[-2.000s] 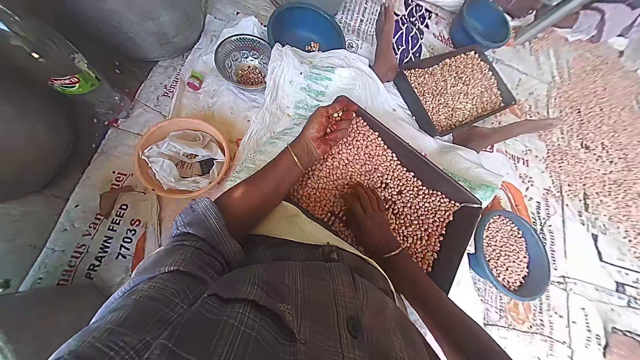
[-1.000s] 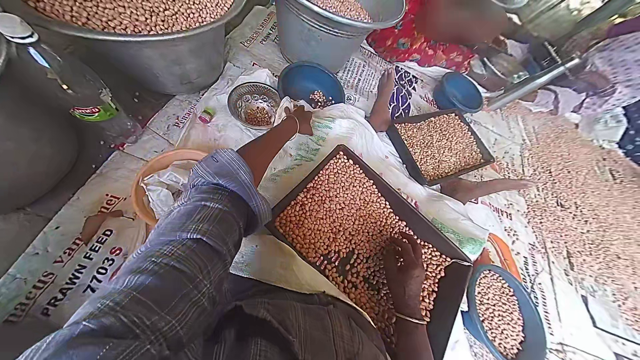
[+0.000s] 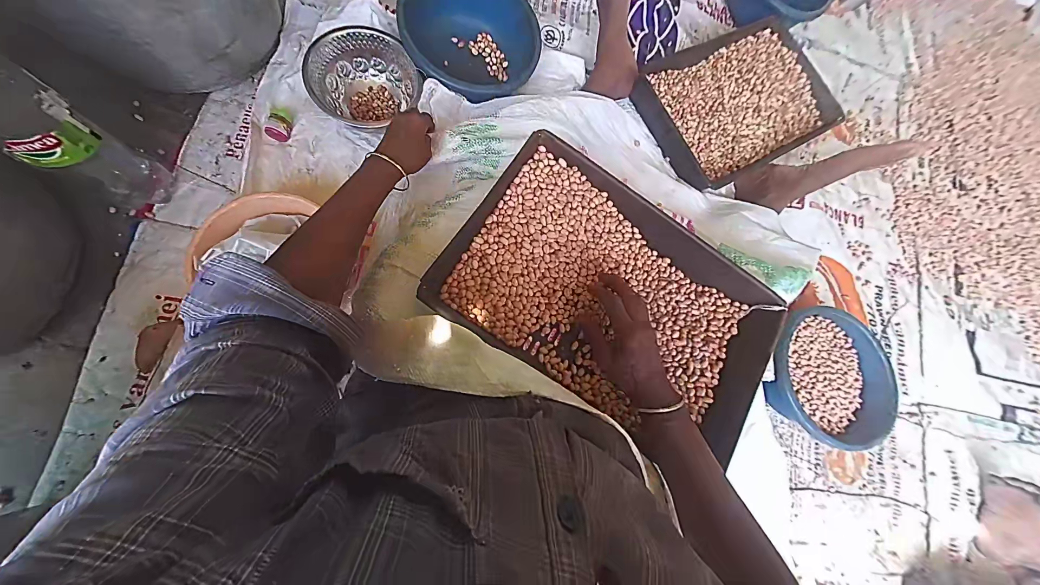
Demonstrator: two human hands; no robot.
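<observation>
A dark rectangular tray (image 3: 699, 252) of peanut kernels (image 3: 552, 227) lies tilted across my lap. My right hand (image 3: 626, 345) rests among the kernels near its lower side, fingers spread and curled; whether any kernels are between them cannot be told. My left hand (image 3: 409, 140) is at the lower right rim of a perforated metal bowl (image 3: 325, 73), fingers bent; its grip and contents are hidden. That bowl has a small heap of kernels at the bottom. Beside it, a blue basin (image 3: 414, 32) holds a few scattered kernels.
Another person's bare feet (image 3: 772, 185) flank a second dark tray (image 3: 833, 110) full of kernels. A blue bowl of kernels (image 3: 890, 398) stands at right, an orange basin (image 3: 207, 236) at left. A plastic bottle (image 3: 106, 158) and large metal vessels (image 3: 187, 41) are at upper left. Kernels cover sheeting at far right.
My left hand has gone from above the tray, two seconds ago, to the metal bowl's rim. My right hand stays in the tray's kernels with its fingers shifted. The view has moved noticeably.
</observation>
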